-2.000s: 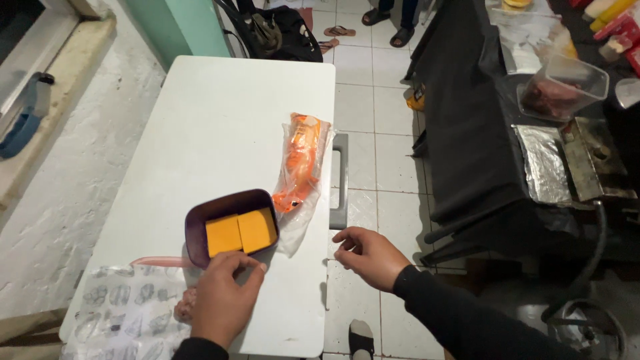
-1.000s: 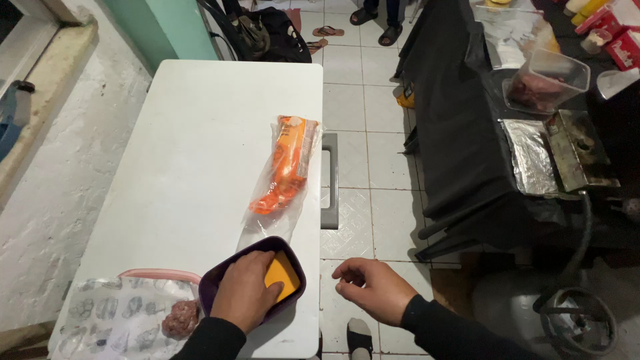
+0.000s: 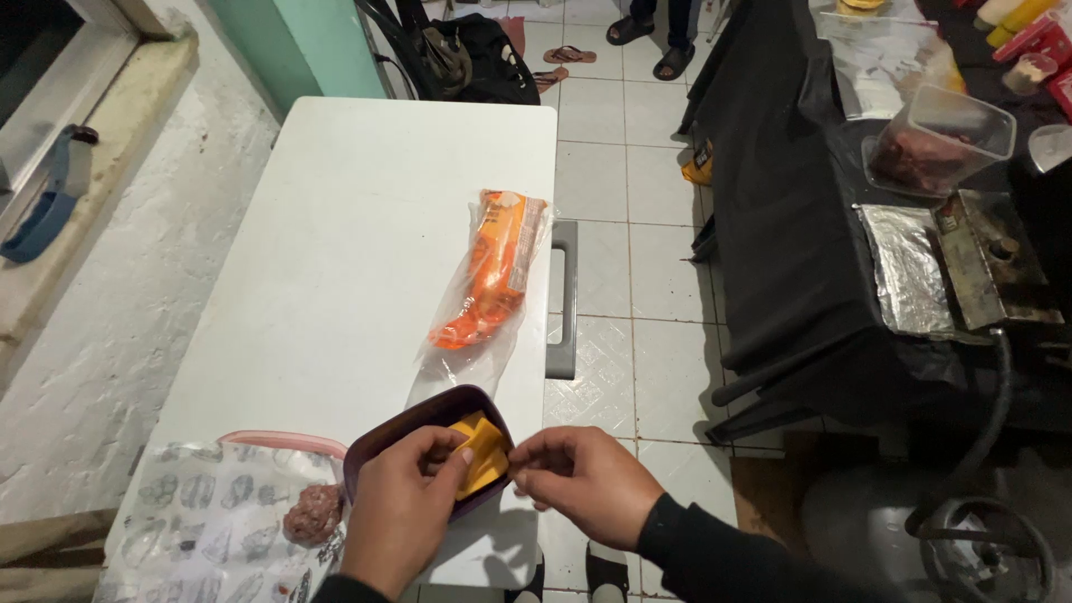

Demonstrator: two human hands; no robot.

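Observation:
A dark purple plastic container point(image 3: 381, 431) stands near the close edge of the white table, with yellow cheese slices point(image 3: 486, 459) inside. My left hand point(image 3: 410, 494) reaches over it and pinches a slice between thumb and fingers, lifting its edge. At the container's right rim is my right hand point(image 3: 578, 481), fingers curled close together; whether it touches the rim or a slice I cannot tell. Left of the container, a ball of raw ground meat point(image 3: 314, 514) lies on a printed plastic sheet point(image 3: 209, 519). Beyond the container rests an orange package in a clear plastic bag point(image 3: 498, 260).
A pink rim or lid point(image 3: 280, 438) shows behind the sheet. The white table point(image 3: 335, 251) has a grey handle point(image 3: 569, 301) on its right side. Across the tiled floor, a black-covered table point(image 3: 779, 251) holds a clear tub of meat point(image 3: 938, 151), foil point(image 3: 909, 268) and a metal burner point(image 3: 997, 260). A person's feet point(image 3: 653, 46) are at the top.
My right hand has moved left to the container. My left hand, deep in the container a second ago, now lifts a slice edge. The meat ball, mostly covered two seconds ago, is exposed.

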